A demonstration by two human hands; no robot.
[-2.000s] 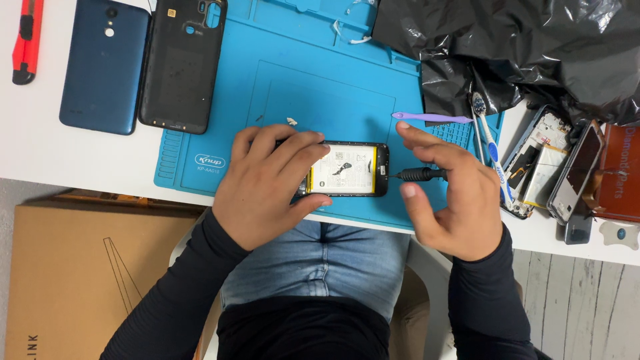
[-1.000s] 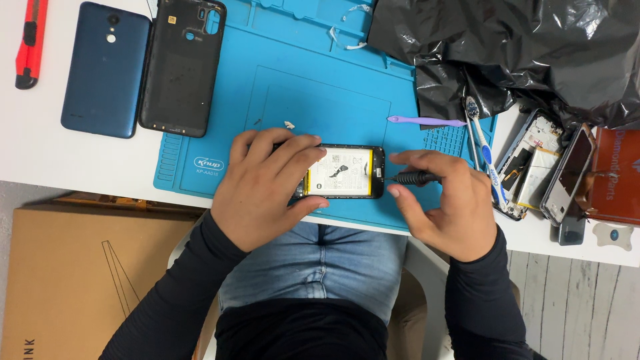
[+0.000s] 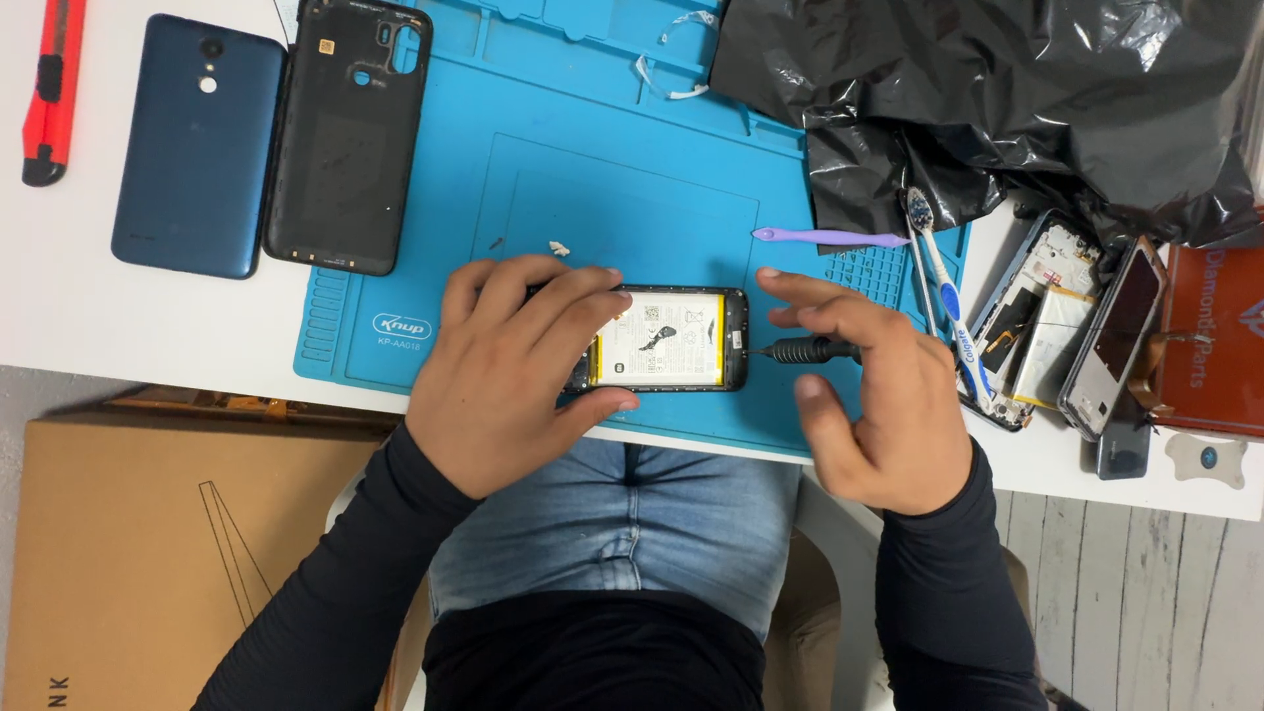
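Note:
An opened smartphone (image 3: 737, 341) lies sideways on the blue silicone repair mat (image 3: 632, 217), its white, yellow-edged battery (image 3: 681, 360) facing up. My left hand (image 3: 533, 370) holds the phone's left part, fingers over the top edge and thumb at the lower edge, hiding that end. At the phone's right edge is a small screwdriver (image 3: 802, 350) with a black ribbed grip, its thin tip at the frame. Its rear end runs under my right hand (image 3: 884, 395). My right thumb and fingers are spread apart around the screwdriver; whether the hidden fingers or palm hold it is unclear.
Left are a blue phone back cover (image 3: 197, 148), a black back cover (image 3: 346, 138) and a red utility knife (image 3: 51, 89). Right lie a purple pry tool (image 3: 829, 237), a toothbrush (image 3: 950, 301), metal tweezers (image 3: 920, 272), a disassembled phone (image 3: 1057, 257) and black plastic (image 3: 987, 89).
My right thumb and fingers, close together at the screwdriver a second ago, are now spread wider. My left hand stays on the phone.

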